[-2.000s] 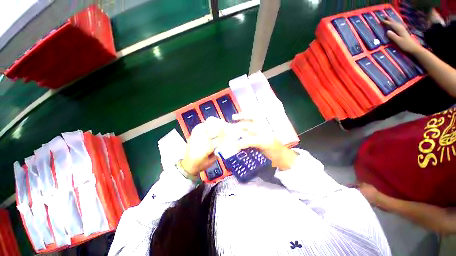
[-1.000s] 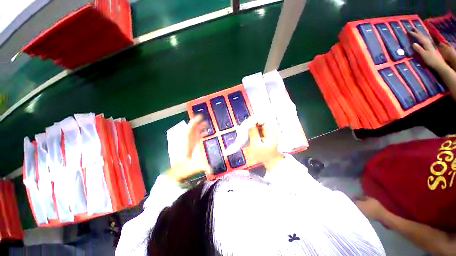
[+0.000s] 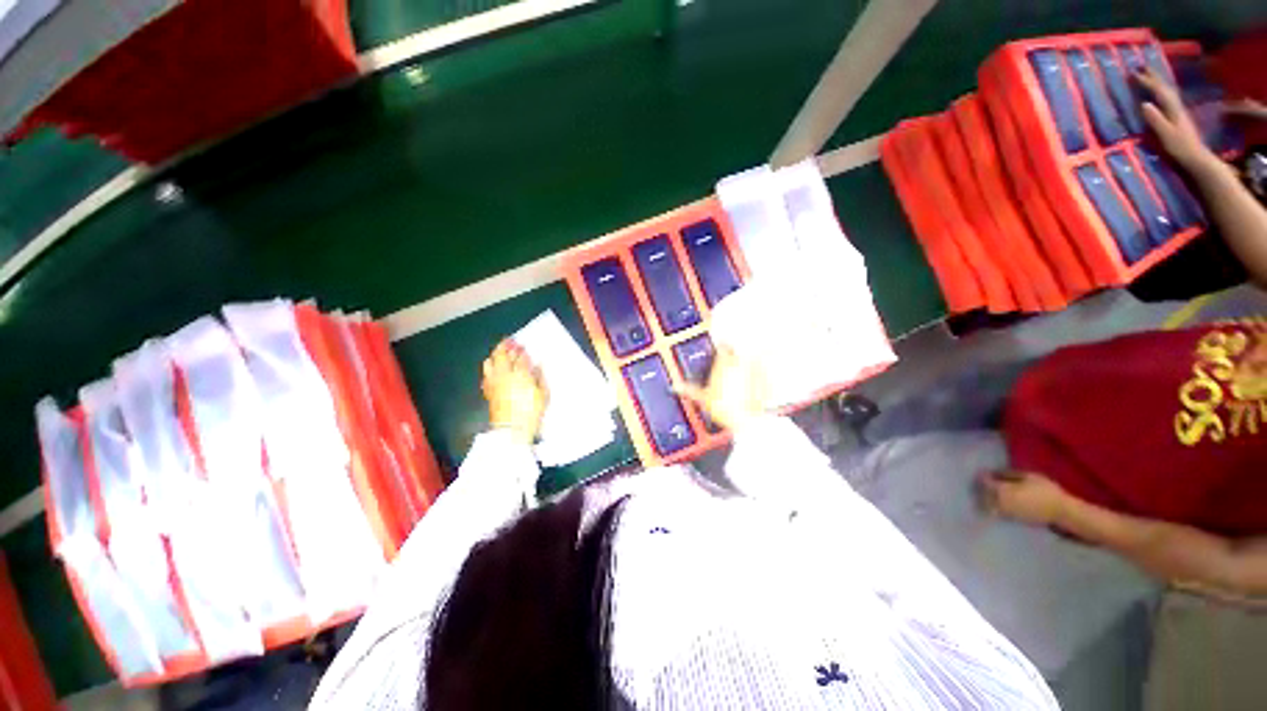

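Observation:
A red tray (image 3: 628, 439) lies in front of me on the green surface. Dark phones (image 3: 666, 282) sit bare in its left and middle pockets; white sleeved phones (image 3: 813, 313) cover its right side. A flat stack of white sleeves (image 3: 563, 389) lies left of the tray. My left hand (image 3: 516, 395) rests on that stack's left edge; I cannot tell if it grips a sleeve. My right hand (image 3: 728, 390) is over the lower middle of the tray, its fingers apart at a bare phone in the lower row; no phone is lifted in it.
A stack of trays with sleeved phones (image 3: 209, 486) stands at the left. Red trays (image 3: 181, 77) sit at the upper left. At the right is a stack of trays with bare phones (image 3: 1035, 208), with another person's hand on it. A person in a dark red shirt (image 3: 1112, 424) stands at the right.
The phone and white sleeve my hands held together are out of them. My left hand has moved left onto the sleeve stack. My right hand has come down over the tray's lower row.

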